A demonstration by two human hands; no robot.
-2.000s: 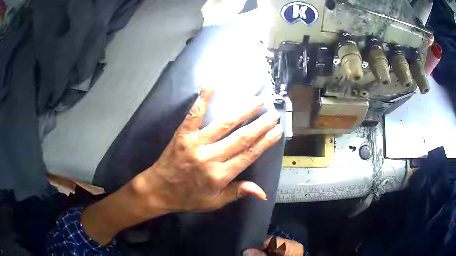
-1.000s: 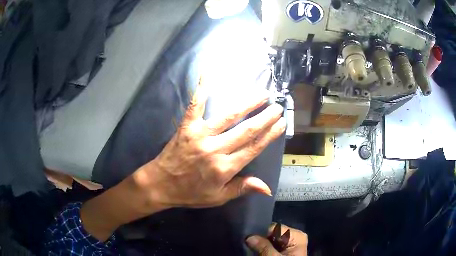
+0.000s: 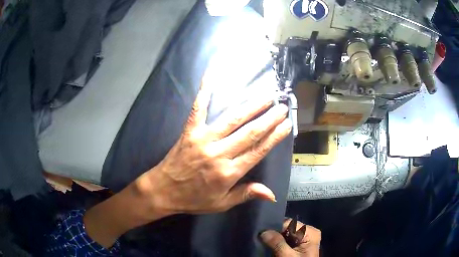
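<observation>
A dark-grey cloth panel point(image 3: 151, 120) lies on the machine table, washed out white under the lamp. My left hand point(image 3: 211, 155) lies flat on it, fingers spread, with the fingertips close to the presser foot area point(image 3: 286, 98). My right hand point(image 3: 297, 242), partly cut off by the bottom edge, pinches the cloth's right edge between thumb and fingers. It also holds dark thread snips point(image 3: 294, 233), points up. The overlock machine point(image 3: 322, 20) stands right of the cloth. The needle is lost in glare.
Grey work pile point(image 3: 65, 60) at the left. Tensions knobs point(image 3: 359, 60) on the machine front. A yellow-framed opening point(image 3: 314, 159) right of the cloth, thread waste point(image 3: 378, 175) at the table edge. White board point(image 3: 425, 125) and navy garment pieces point(image 3: 433, 196) at right. Brown strip point(image 3: 63, 181) under the table edge, left.
The cloth has advanced away from me past the needle area. My right hand has moved up and a little right with the cloth edge and snips. My left hand has shifted slightly right.
</observation>
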